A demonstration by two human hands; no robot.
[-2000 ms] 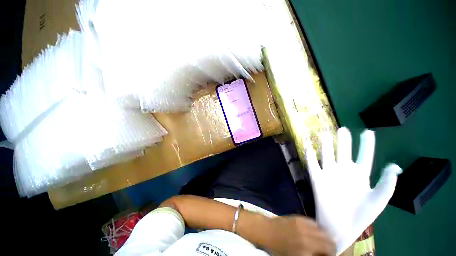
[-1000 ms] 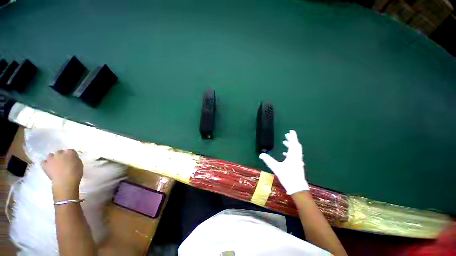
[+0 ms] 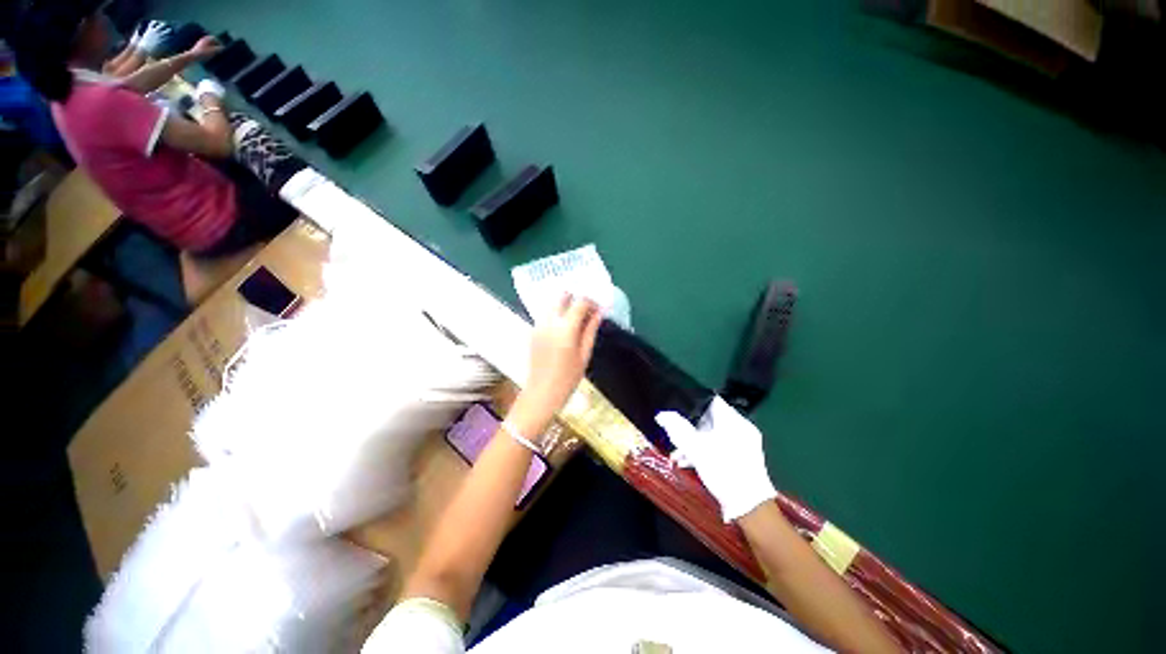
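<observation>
My bare left hand (image 3: 563,345) pinches a whitish bubble bag (image 3: 558,276) over the wrapped rail. My gloved right hand (image 3: 726,463) grips the near end of a black unit (image 3: 643,381), which lies slanted with its far end at the bag beside my left fingers. Whether that end is inside the bag cannot be told. Another black unit (image 3: 767,339) stands on the green surface, just beyond my right hand. A large heap of white bubble bags (image 3: 345,409) lies on the cardboard at left.
Two black units (image 3: 515,205) stand on the green surface (image 3: 895,319), with several more in a row at upper left. A person in a pink top (image 3: 134,153) sits there. A lit phone (image 3: 496,450) and a dark phone (image 3: 269,291) lie on the cardboard (image 3: 160,422).
The view has turned left. My right hand has taken hold of a black unit and brought it to the rail. My left hand has moved from the bag heap to the unit, holding a bag.
</observation>
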